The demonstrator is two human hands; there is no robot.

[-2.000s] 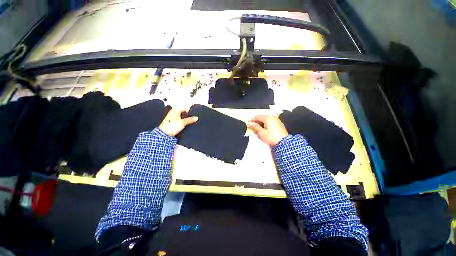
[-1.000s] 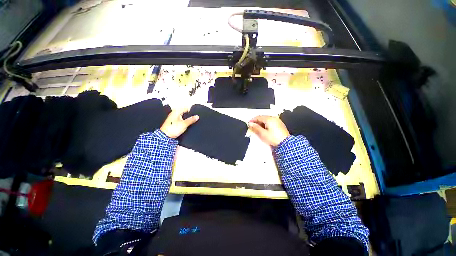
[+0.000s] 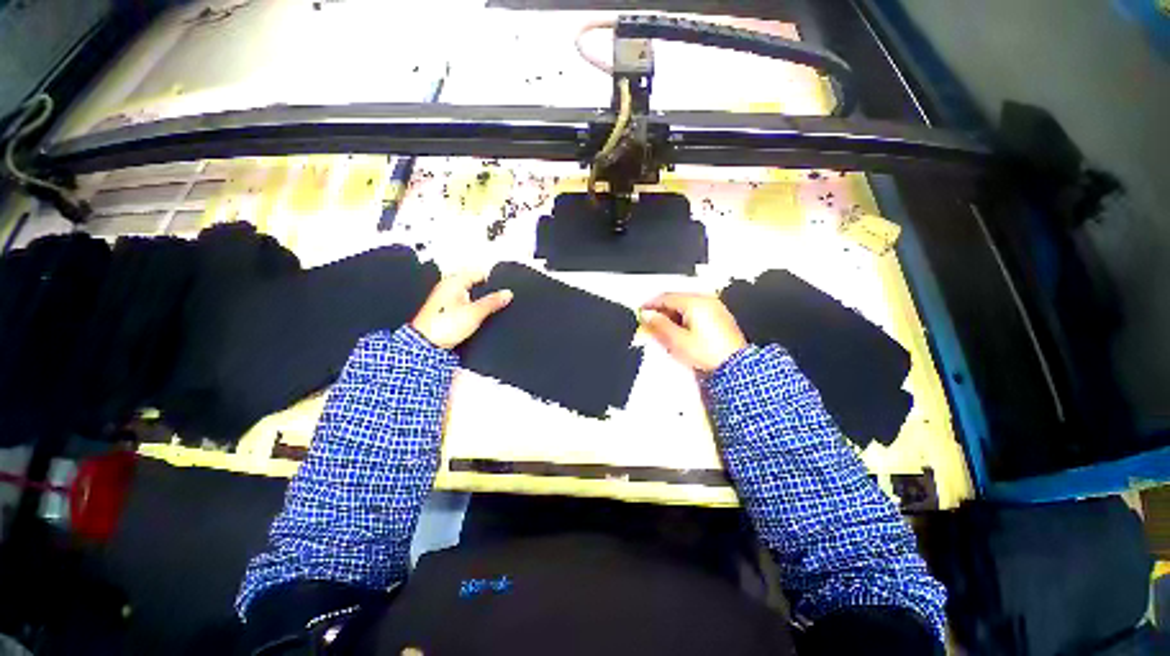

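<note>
A flat black cut piece (image 3: 554,340) lies tilted on the pale bed between my hands. My left hand (image 3: 454,310) holds its upper left corner, thumb on top. My right hand (image 3: 690,329) pinches its right corner between thumb and fingers. Another black piece with stepped edges (image 3: 622,244) lies flat under the laser head (image 3: 621,167). The left pile of black pieces (image 3: 212,327) fans out beside my left hand. The right pile (image 3: 821,352) lies just beyond my right hand.
The gantry beam (image 3: 385,135) crosses the bed behind the pieces. A thin blue stick (image 3: 399,192) lies at the upper left, with dark specks near it. The yellow front edge (image 3: 577,487) carries a dark strip. Black material (image 3: 1055,564) sits off the bed at the lower right.
The laser head shifted slightly right, then back left along the beam. My hands and the held piece have barely moved.
</note>
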